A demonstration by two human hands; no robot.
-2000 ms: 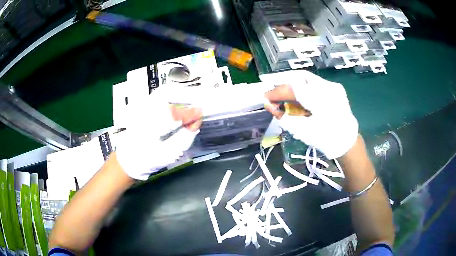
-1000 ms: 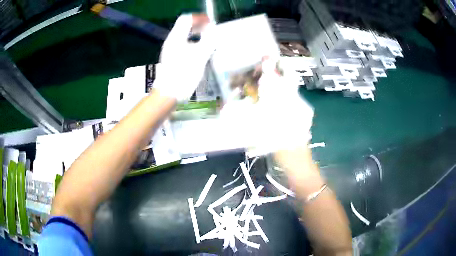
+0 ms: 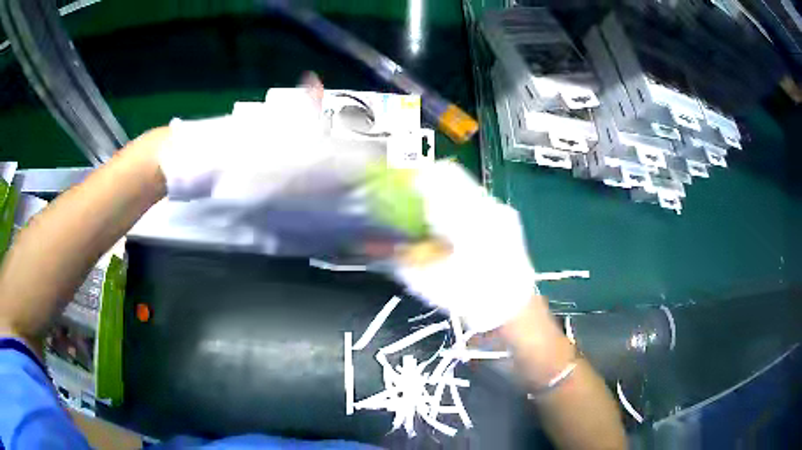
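Note:
A retail box point(image 3: 317, 198) with a green side is blurred by motion in front of me, over the ledge between belt and bench. My right hand point(image 3: 475, 250), in a white glove, grips its right, green end; a small yellow-brown item shows at the fingers. My left hand point(image 3: 242, 158), also gloved and blurred, is over the box's left part; its grip cannot be made out. Another printed box point(image 3: 400, 110) with a hang tab lies flat behind the held one, partly hidden. Narrow white peeled strips point(image 3: 413, 387) lie in a heap on the dark bench top point(image 3: 255, 369).
Closed boxes with hang tabs point(image 3: 646, 145) stand in rows on the green surface at upper right. A divider bar point(image 3: 400, 79) with an orange end lies across the belt. Green-edged boxes point(image 3: 110, 334) stand at left, near a small orange-red spot point(image 3: 143, 312).
The box between my hands is now lower and its green side shows at right. My left hand has come down and left from the upper middle. The view has shifted, showing more bench at left.

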